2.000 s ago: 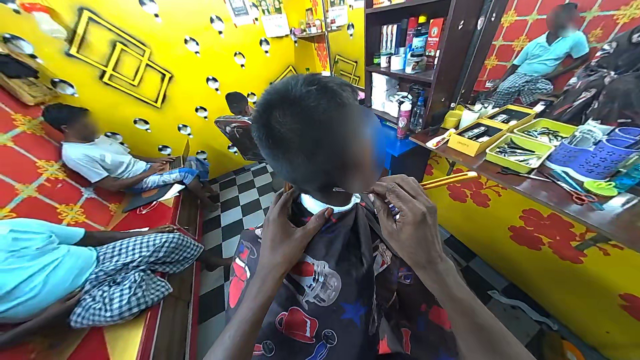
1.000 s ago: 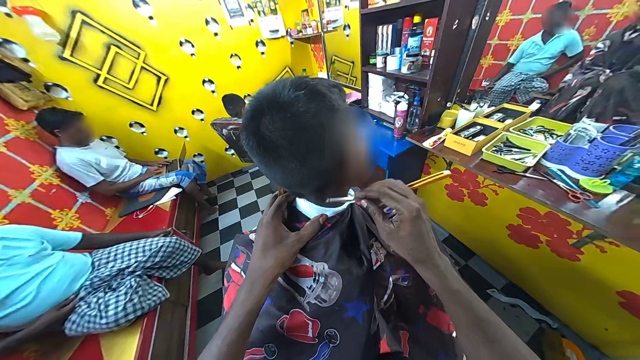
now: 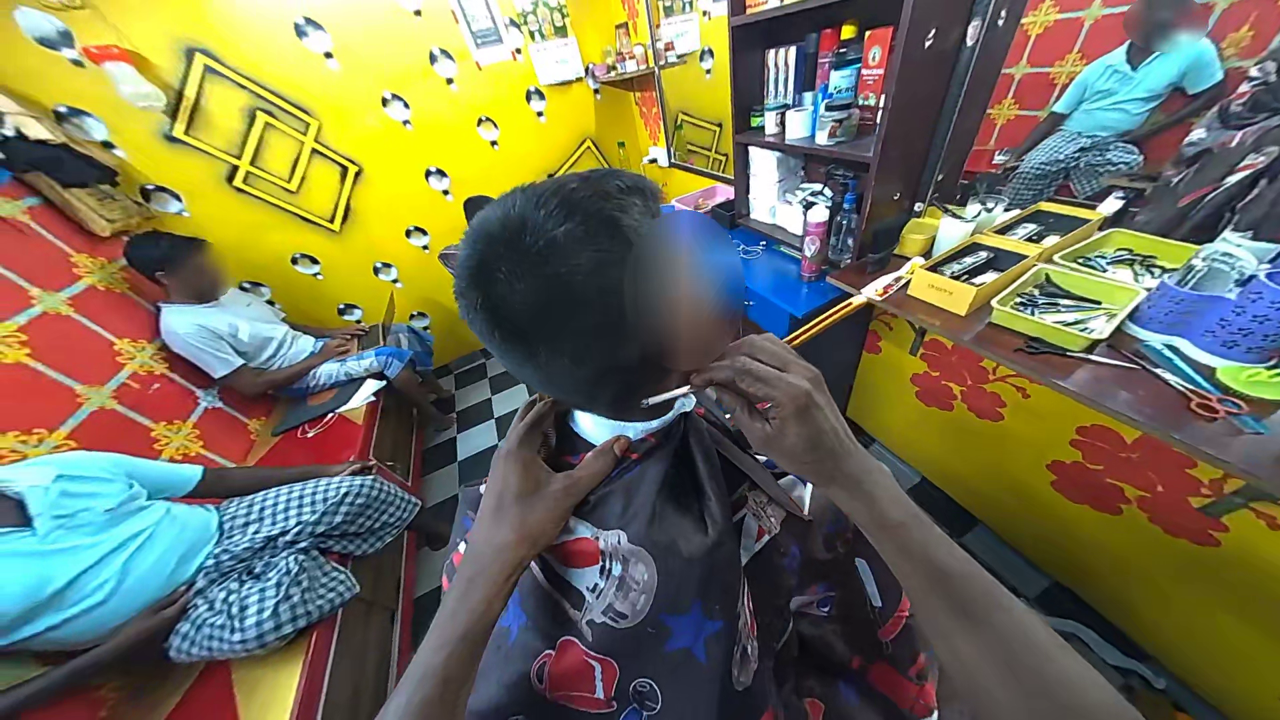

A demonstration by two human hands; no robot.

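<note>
A seated person [image 3: 560, 290], head bent down, wears a dark printed barber cape [image 3: 690, 590] with a white neck strip [image 3: 610, 430] round the neck. My left hand [image 3: 535, 480] is at the left side of the collar, thumb spread on its edge and fingertips partly hidden behind the neck; whether it grips the cape is unclear. At the right side of the collar, my right hand [image 3: 775, 405] pinches a thin, light-coloured strip-like piece [image 3: 667, 396] between thumb and fingers. Its tip points left along the neck strip, below the jaw. What else those fingers hold is hidden.
On the right counter [image 3: 1150, 400] are yellow trays of clips [image 3: 1065, 305], a yellow box with clippers [image 3: 965, 285], scissors [image 3: 1215, 403] and a purple basket [image 3: 1190, 315]. Bottles fill a dark shelf unit [image 3: 800, 145]. Two people sit on the left bench [image 3: 335, 640].
Both hands stay at the collar. The thin piece in my right hand shows more plainly against the neck than two seconds ago.
</note>
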